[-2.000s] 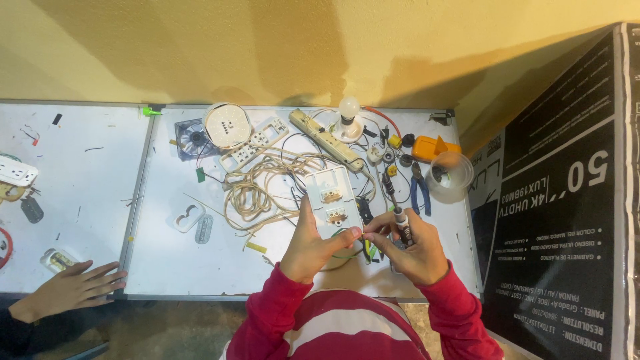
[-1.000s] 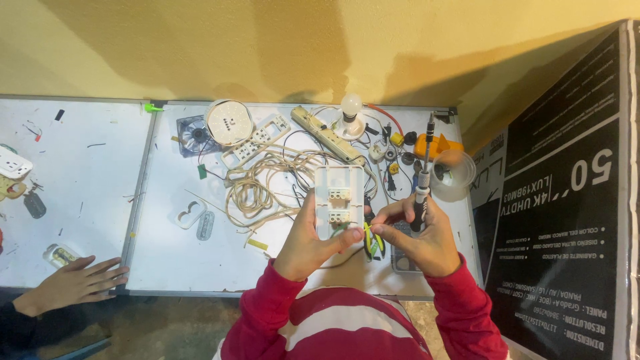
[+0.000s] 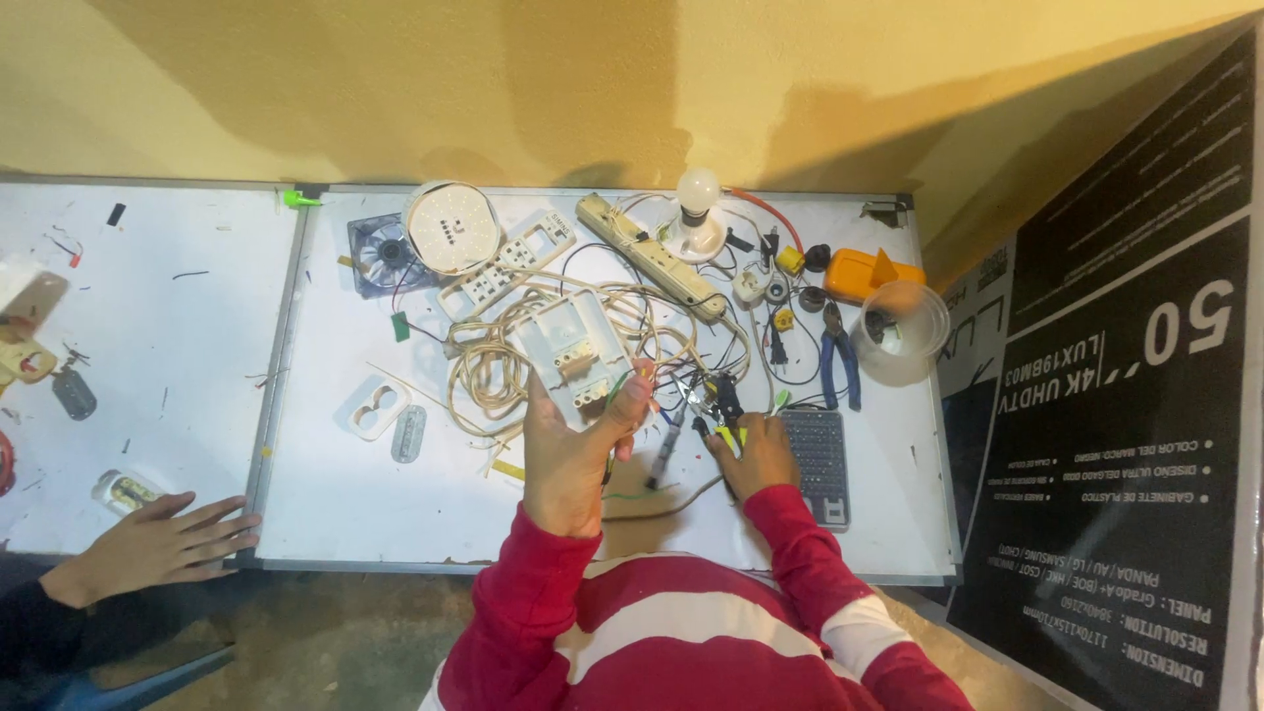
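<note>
My left hand (image 3: 578,449) holds a white plastic electrical box (image 3: 573,346) with metal-contact terminal parts inside, its open side facing me. A thin green wire shows by the thumb. My right hand (image 3: 760,454) is down at the table with its fingers on the yellow-and-black handles of a tool (image 3: 731,434), which looks like wire strippers; how firmly it grips them cannot be told. A dark-and-grey screwdriver (image 3: 668,449) lies between my two hands, close to the tool's jaws. Coiled beige cable (image 3: 494,375) lies behind and left of the box.
Behind are a power strip (image 3: 652,257), a light bulb (image 3: 698,193) in a white base and a computer fan (image 3: 385,257). Blue-handled pliers (image 3: 839,370), a clear tub (image 3: 901,331) and a small keyboard (image 3: 818,464) lie right. Another person's hand (image 3: 168,548) rests left. A large box (image 3: 1116,395) stands right.
The screwdriver, upright in my right hand a second ago, now lies on the table. My right hand has moved away from the white box, down to the yellow-and-black tool.
</note>
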